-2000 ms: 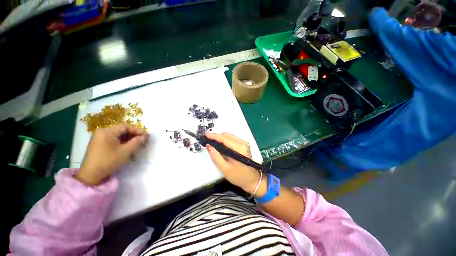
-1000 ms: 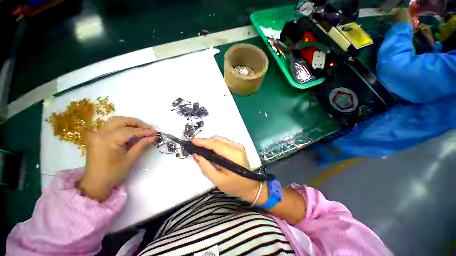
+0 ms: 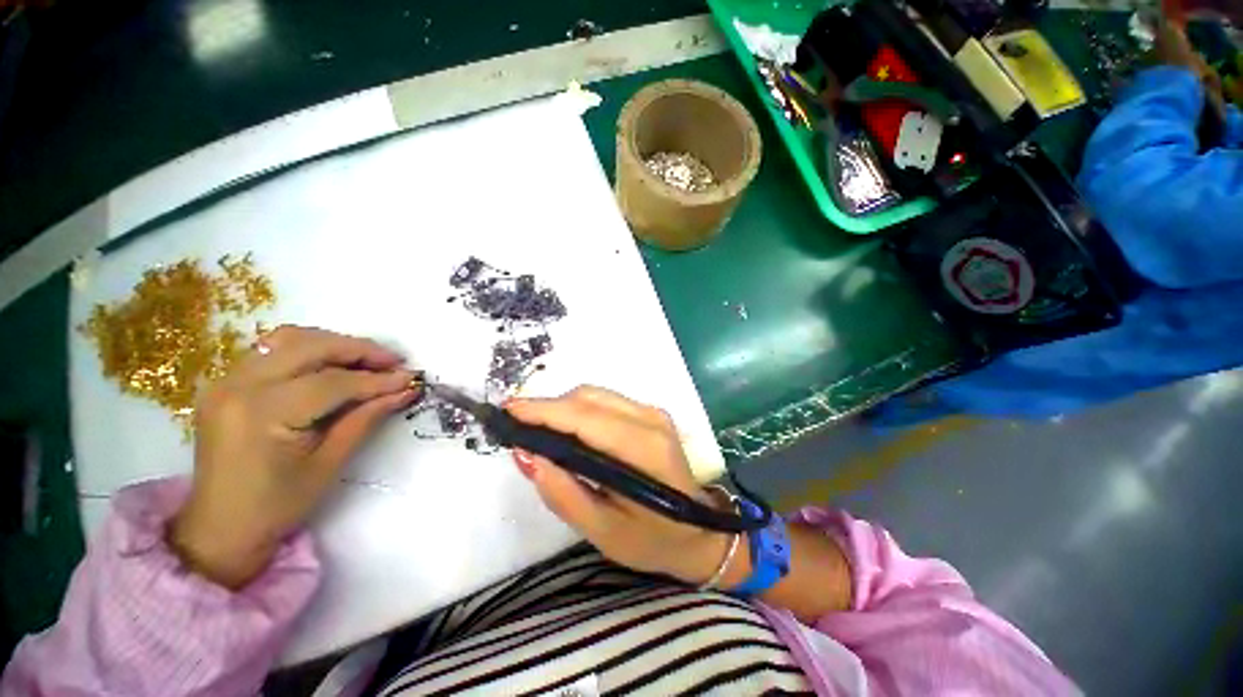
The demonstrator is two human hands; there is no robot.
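Observation:
My right hand [image 3: 614, 470] holds a black pen-like soldering iron [image 3: 600, 470]; its thin tip points left and meets the fingertips of my left hand [image 3: 293, 422]. My left thumb and forefinger are pinched at the tip; a tiny gold piece seems to show there, too small to tell clearly. Small dark components [image 3: 511, 300] lie in a loose pile mid-board, some partly behind the iron. A pile of tiny gold contact pieces [image 3: 164, 334] lies at the left of the white work board [image 3: 368, 204].
A round tan pot [image 3: 686, 211] with pale bits inside stands right of the board. A green tray [image 3: 818, 184] holds tools. Beside it are a black box with a round grille [image 3: 988, 277] and a yellow sponge [image 3: 1039, 71]. A person's blue sleeve [image 3: 1159, 177] is at the right.
My left hand has come from the gold pile to the iron's tip, between the piles. The iron's tip has moved left and down. The camera view has shifted.

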